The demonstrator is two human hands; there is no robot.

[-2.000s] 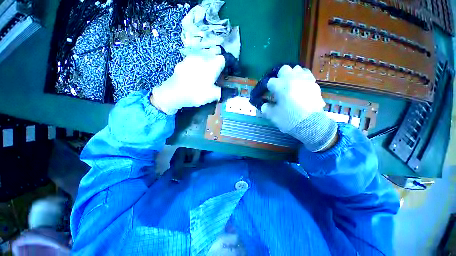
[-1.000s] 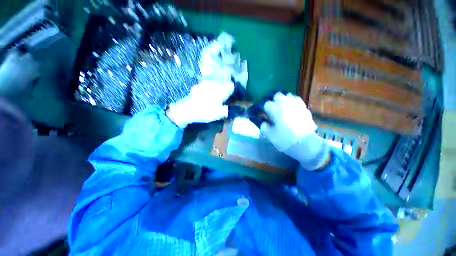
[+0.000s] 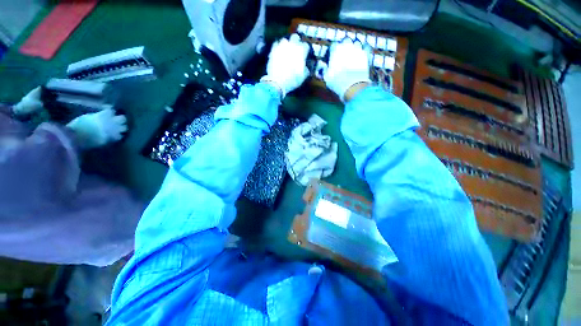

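Observation:
My left hand (image 3: pixel 288 62), in a white glove, is at the left end of a brown board with rows of white pieces (image 3: pixel 395 44) at the back of the bench. My right hand (image 3: pixel 348 62), also gloved, is over the same board, just to the right. The fingertips are over the board, and whether they hold anything cannot be told. The orange-brown jig (image 3: pixel 301 228) lies near the front edge with a ribbed silver heat sink (image 3: pixel 347 239) and a white piece (image 3: pixel 332 212) on it. My right sleeve hides its right part.
A black tray of screws (image 3: pixel 271 167) lies under my left sleeve, beside a crumpled cloth (image 3: pixel 312 153). A white device (image 3: pixel 210 25) stands behind it. Orange-brown component fixtures (image 3: pixel 468 130) are at right. Another person's gloved hands (image 3: pixel 99 126) and silver bars (image 3: pixel 111 63) are at left.
Both hands have left the jig and reached forward to the board at the back. The camera view has shifted, showing more of the bench's back and left, with another person's hands.

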